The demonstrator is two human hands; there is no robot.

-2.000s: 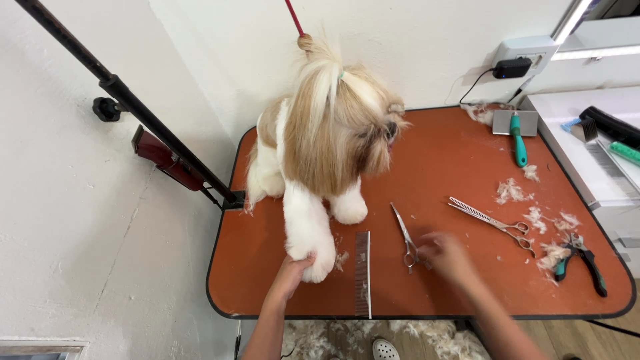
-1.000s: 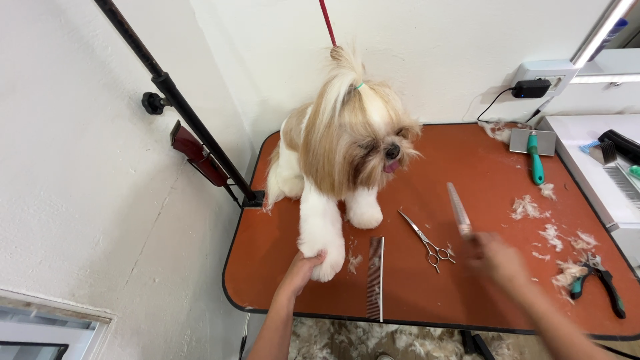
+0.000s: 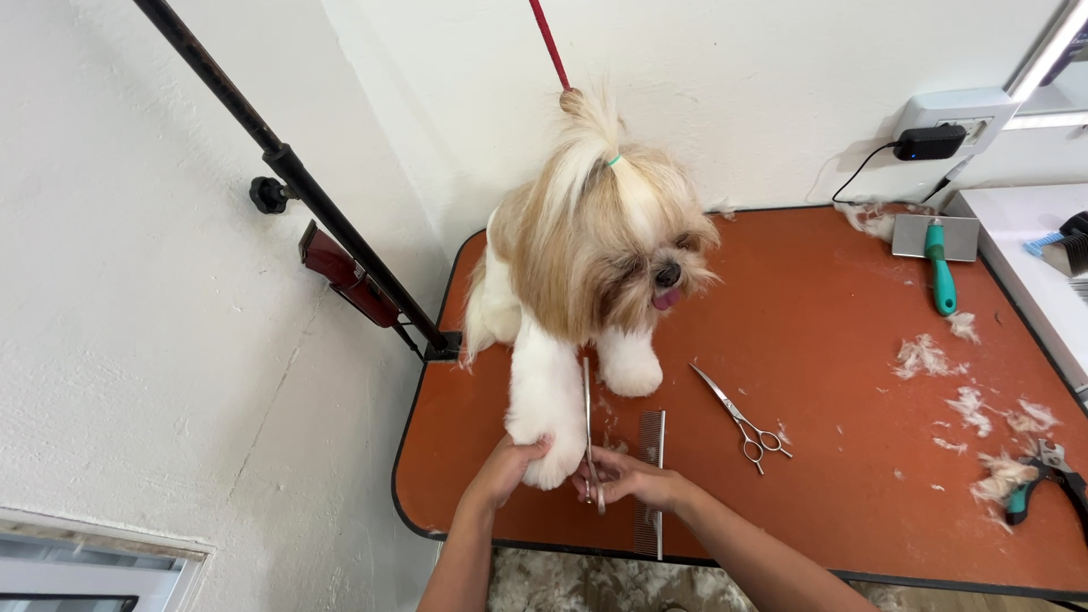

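Observation:
A long-haired white and tan dog (image 3: 586, 246) sits on the brown grooming table (image 3: 799, 314), its topknot tied with a green band. My left hand (image 3: 506, 472) holds the dog's fluffy white front paw (image 3: 557, 455) from below. In my right hand (image 3: 629, 478) are grooming shears (image 3: 587, 416), blades pointing up along the inner side of that leg. Under my right wrist lies a metal grooming comb (image 3: 651, 433). Curved scissors (image 3: 738, 415) rest on the table to the right of the comb.
A black grooming arm post (image 3: 331, 212) stands left, with red clippers (image 3: 348, 276) beside it. From above, a red leash (image 3: 551, 42) reaches the dog. At right lie a slicker brush (image 3: 939, 259), nail clippers (image 3: 1050, 476) and hair tufts (image 3: 925, 357). A black adapter (image 3: 931, 143) is plugged in at the wall.
My right hand has moved left from the table's right part to the dog's leg, bringing the shears it picked up. My left hand keeps hold of the paw.

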